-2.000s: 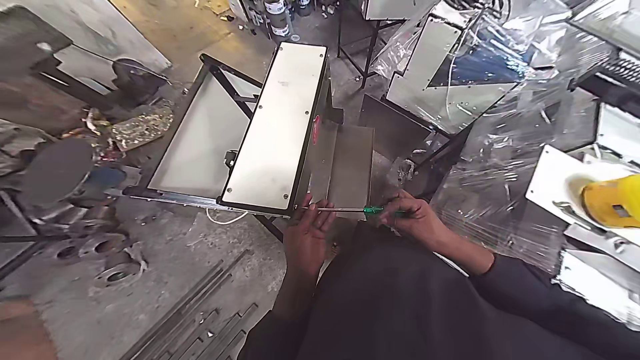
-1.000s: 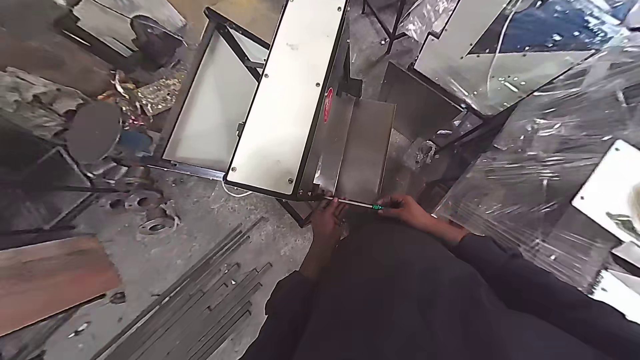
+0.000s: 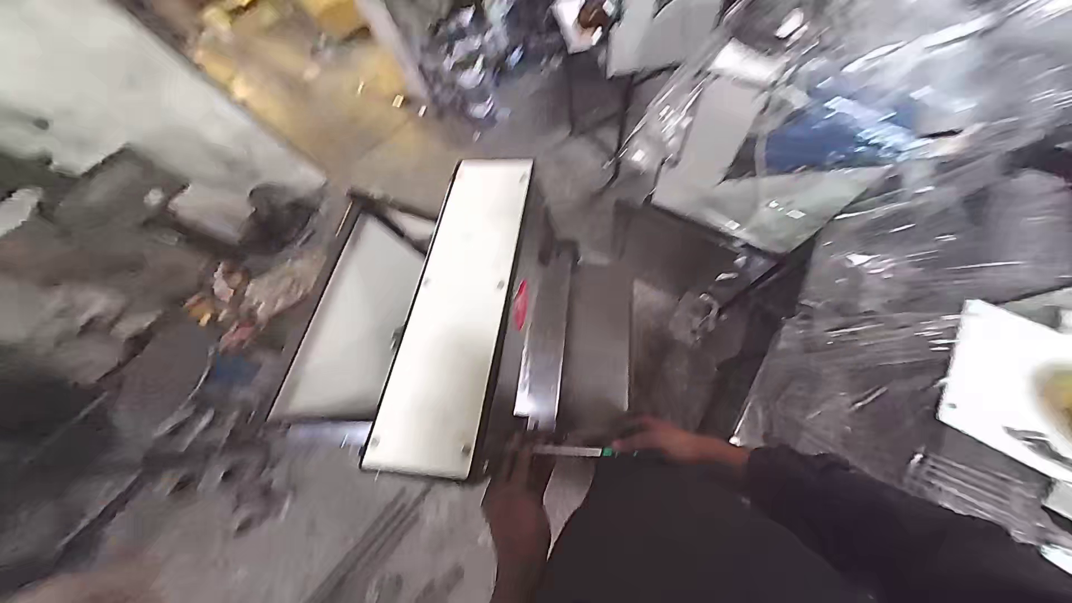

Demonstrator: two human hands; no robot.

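A long box-shaped machine with a white screwed-on panel (image 3: 452, 318) stands in front of me, a red mark on its dark side. At its near lower corner is my left hand (image 3: 519, 486), its fingers around the shaft end of a screwdriver (image 3: 569, 450); blur hides exactly what they touch. The screwdriver lies roughly level, its green handle end toward the right. Around that handle my right hand (image 3: 666, 440) is closed. Just beyond the hands, sheet-metal plates (image 3: 595, 343) project from the machine's right side.
A metal frame with a pale panel (image 3: 347, 327) adjoins the machine on the left. Plastic-wrapped equipment (image 3: 888, 335) fills the right side, with a white plate (image 3: 997, 385) at the far right. Metal bars (image 3: 377, 536) lie on the floor at lower left, and scrap (image 3: 167, 352) is heaped beyond.
The view has shifted and is now blurred. Both hands stay at the machine's near corner with the screwdriver between them.
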